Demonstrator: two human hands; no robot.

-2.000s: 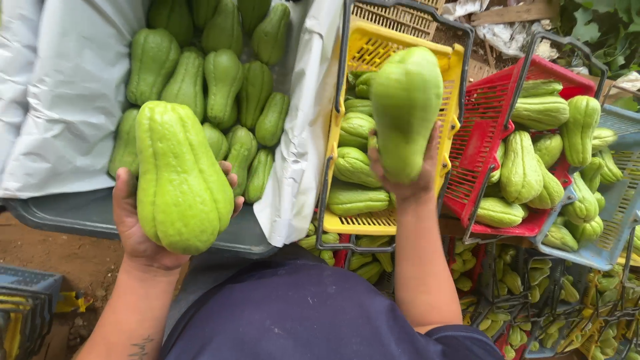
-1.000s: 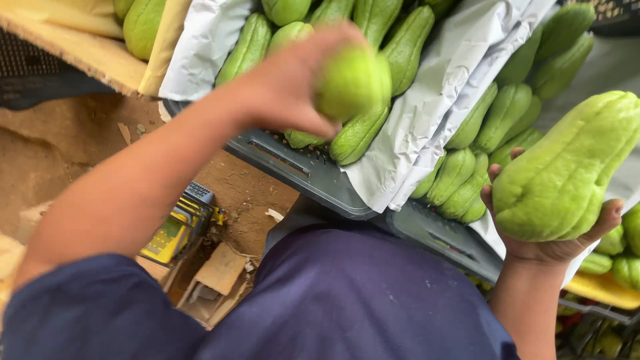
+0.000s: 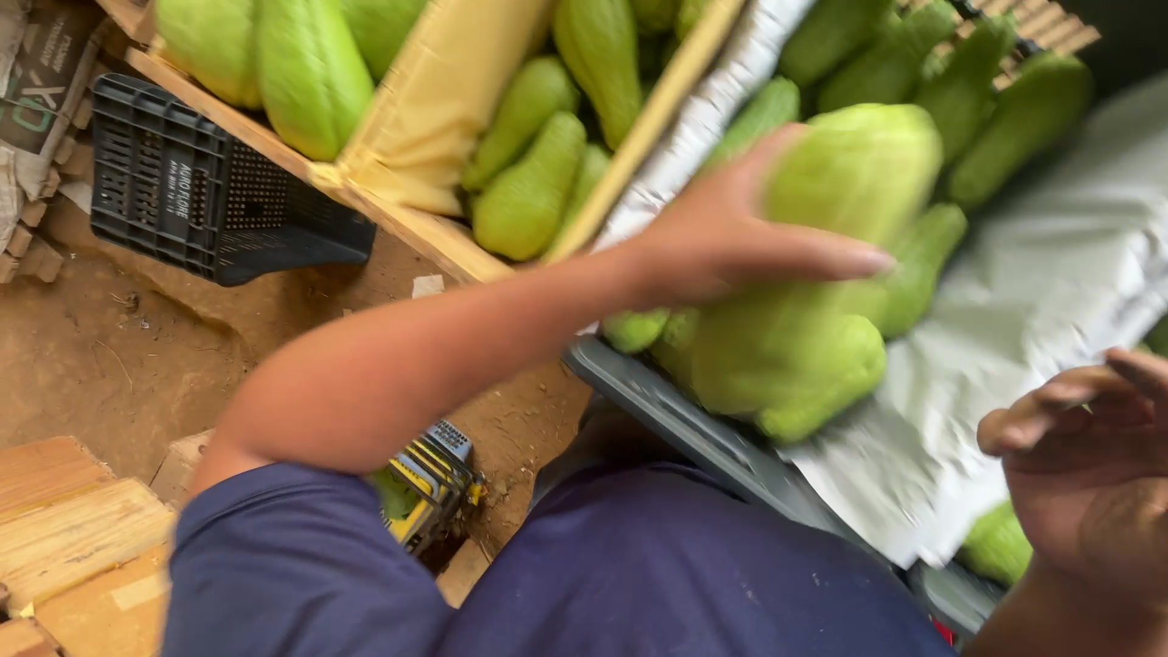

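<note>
In my left hand (image 3: 757,228) is a large light green chayote (image 3: 785,338), blurred, held with thumb and fingers spread around it. It is above a grey plastic crate (image 3: 675,415) lined with white paper (image 3: 1022,319), where darker green chayotes (image 3: 922,265) lie. My right hand (image 3: 1086,456) is at the right edge, palm up with curled fingers apart and nothing visible in it. One chayote (image 3: 996,545) shows just left of my right wrist.
Wooden boxes with yellow paper (image 3: 438,100) hold more chayotes (image 3: 306,78) at the upper left. A black plastic crate (image 3: 164,182) is on the dirt floor. Wooden boards (image 3: 73,529) lie lower left, and small yellow and grey crates (image 3: 429,493) stand below my left arm.
The view has swung left, bringing more of the wooden boxes in. My right hand held a large chayote one second ago and is now empty. My left hand holds a large chayote.
</note>
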